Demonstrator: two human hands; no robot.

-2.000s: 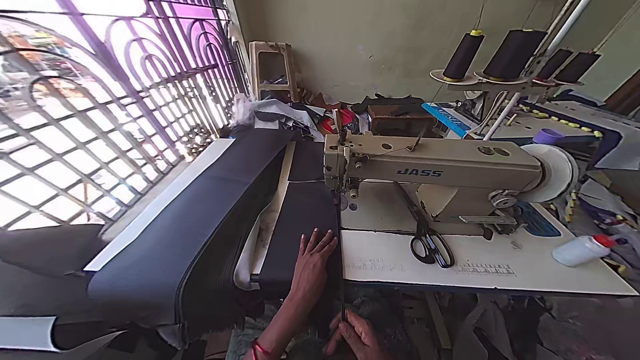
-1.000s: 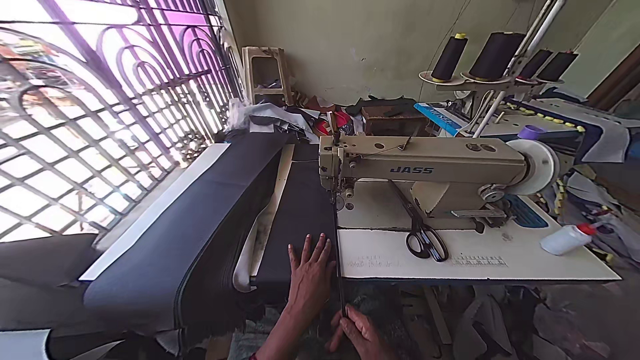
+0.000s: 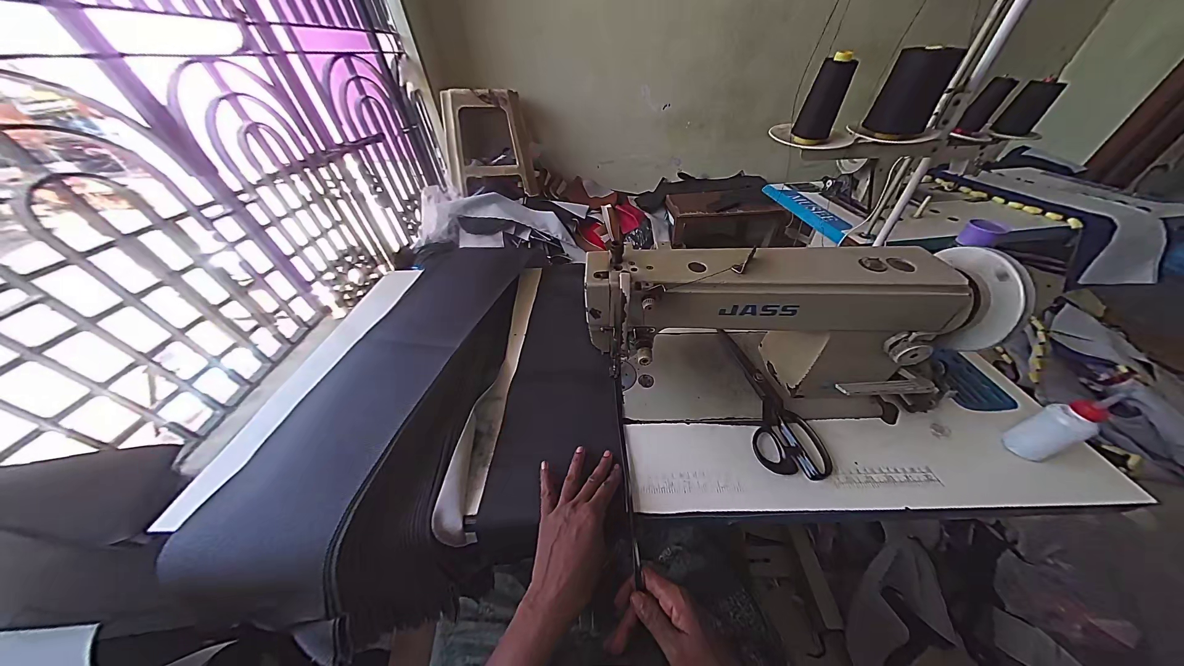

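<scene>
My left hand [image 3: 575,523] lies flat with spread fingers on a dark fabric panel [image 3: 562,388], left of the needle of a JASS industrial sewing machine [image 3: 786,296]. Below the table's front edge, my right hand [image 3: 659,610] pinches the panel's right edge, a narrow dark strip that runs up to the presser foot. Black-handled scissors [image 3: 786,444] rest on the machine bed and white tabletop [image 3: 888,490], their blades under the machine arm. A thick stack of dark fabric pieces [image 3: 342,416] drapes over the table on the left.
A white plastic bottle with a red cap [image 3: 1054,431] stands at the tabletop's right. Black thread cones [image 3: 911,92] sit on a stand behind the machine. A plastic stool [image 3: 488,139] is by the wall, near fabric scraps [image 3: 518,217]. A metal window grille [image 3: 213,185] borders the left side.
The view has shifted slightly. Both hands keep about the same places, the left flat on the panel and the right at its edge.
</scene>
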